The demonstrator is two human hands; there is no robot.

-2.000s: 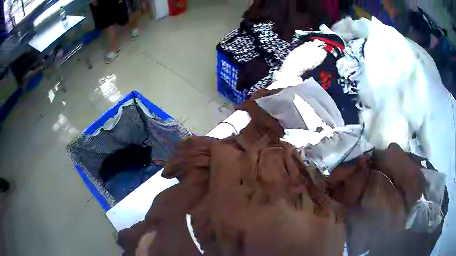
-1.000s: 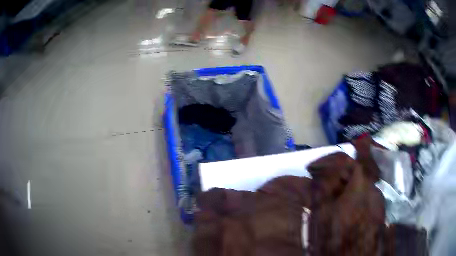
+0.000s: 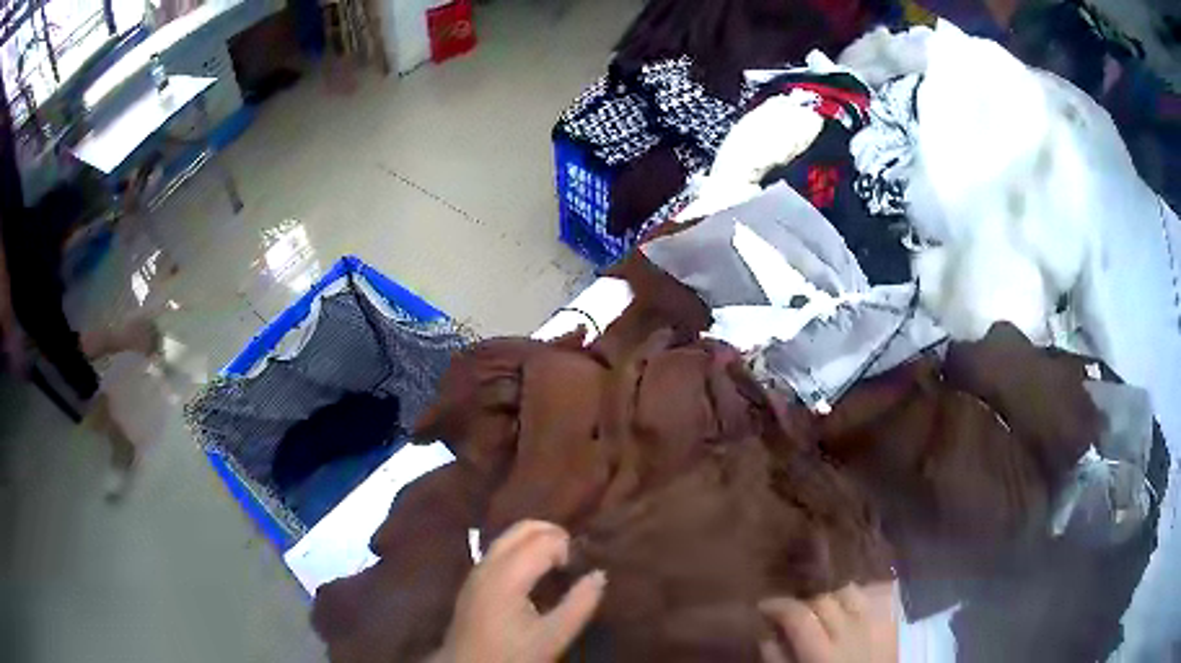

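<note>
A large heap of brown cloth pieces lies on the white table in front of me. My left hand is over the heap's near side, with thumb and fingers apart and a fold of cloth between them; whether it grips the cloth is unclear. My right hand is at the bottom edge, partly cut off, with its fingertips on the brown cloth; its grip is not clear. A bit of white strip shows beside my left hand.
A blue crate with checked lining stands on the floor at left. Grey pieces, a white fabric pile and a clear plastic bag lie beyond and right. Another blue crate stands behind. A person's legs show far left.
The view has swung back from the floor crate to the heap. Both my hands now show on the brown cloth. The person on the floor has moved to the far left.
</note>
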